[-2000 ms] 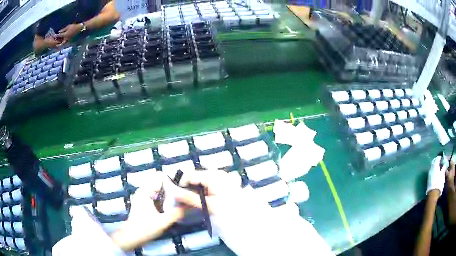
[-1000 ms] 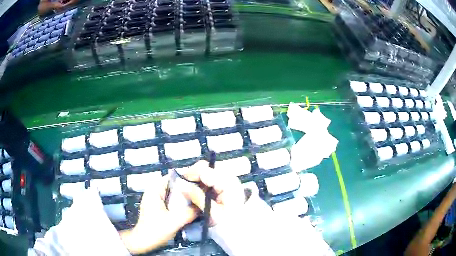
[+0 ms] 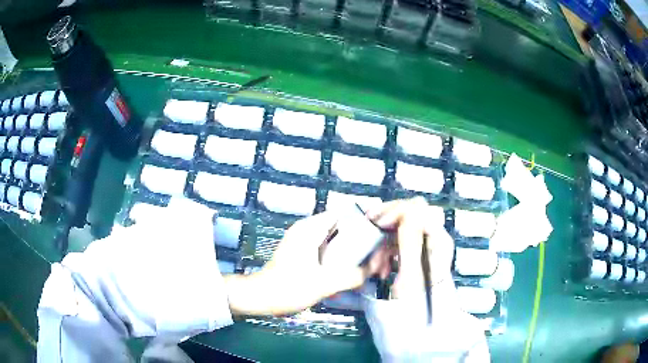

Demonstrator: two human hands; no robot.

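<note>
My left hand (image 3: 302,262) holds a white unit (image 3: 352,237) over the blister tray. The unit is small and overexposed, and its far part is covered by fingers. My right hand (image 3: 408,244) is at the unit's right side, its fingertips touching or close to it. A thin dark stick (image 3: 427,273), perhaps tweezers or a spudger, lies along my right hand. The clear blister tray (image 3: 266,244) below holds rows of white units and shows a ribbed empty pocket left of my hands.
A black heat gun (image 3: 92,85) stands or lies at the upper left, its black handle with a red switch (image 3: 78,147) beside it. Trays of white units (image 3: 28,145) flank the main tray. Crumpled white paper (image 3: 522,213) lies on the right. Dark-unit trays (image 3: 369,21) are at the far side.
The view has swung left and down, so the heat gun shows whole and the tray sits further right. Both hands stay together at the unit. The other person's arm at the right has mostly left view.
</note>
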